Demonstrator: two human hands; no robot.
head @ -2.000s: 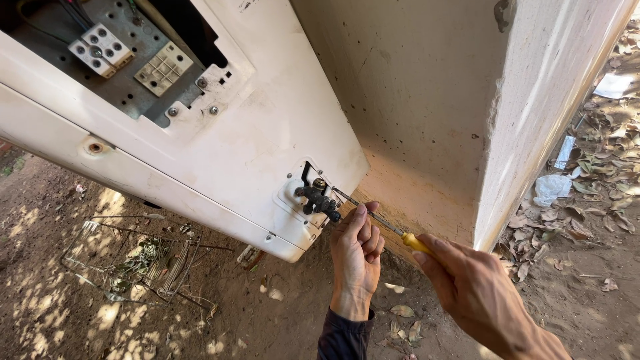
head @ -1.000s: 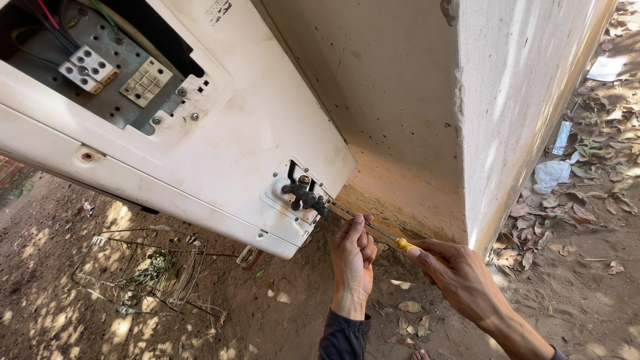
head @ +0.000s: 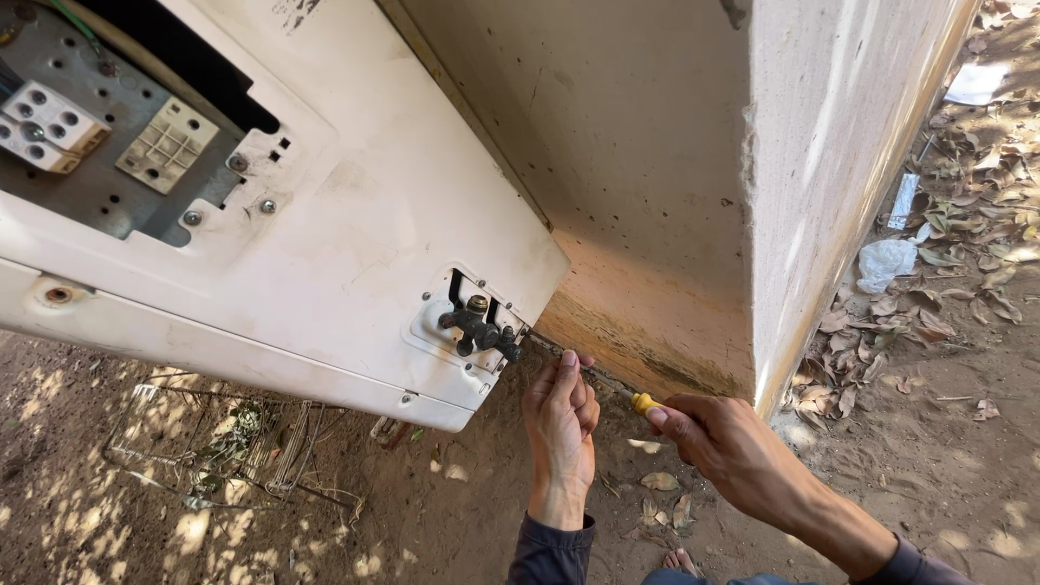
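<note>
My right hand [head: 723, 447] is closed around the yellow handle of a screwdriver [head: 644, 403]. The fingers of my left hand [head: 562, 422] pinch its long metal shaft partway along. The shaft's tip reaches the lower right edge of a white metal air-conditioner outdoor unit [head: 349, 219], beside a small screw; exact seating of the tip is too small to tell. Just left of the tip, dark service valves [head: 479, 325] with a brass-coloured fitting stick out of the panel. At upper left, an opening in the casing shows a white terminal block [head: 49, 126] and a cream plastic plate [head: 167, 146].
A plastered wall [head: 634, 162] with a projecting corner stands right of the unit. On the soil lie a bent wire rack [head: 276, 455], dry leaves [head: 861, 341] and a crumpled plastic bag [head: 886, 264]. Bare toes [head: 679, 561] show at the bottom edge.
Both hands stay on the screwdriver, near the same edge of the unit. The view has shifted somewhat over the unit.
</note>
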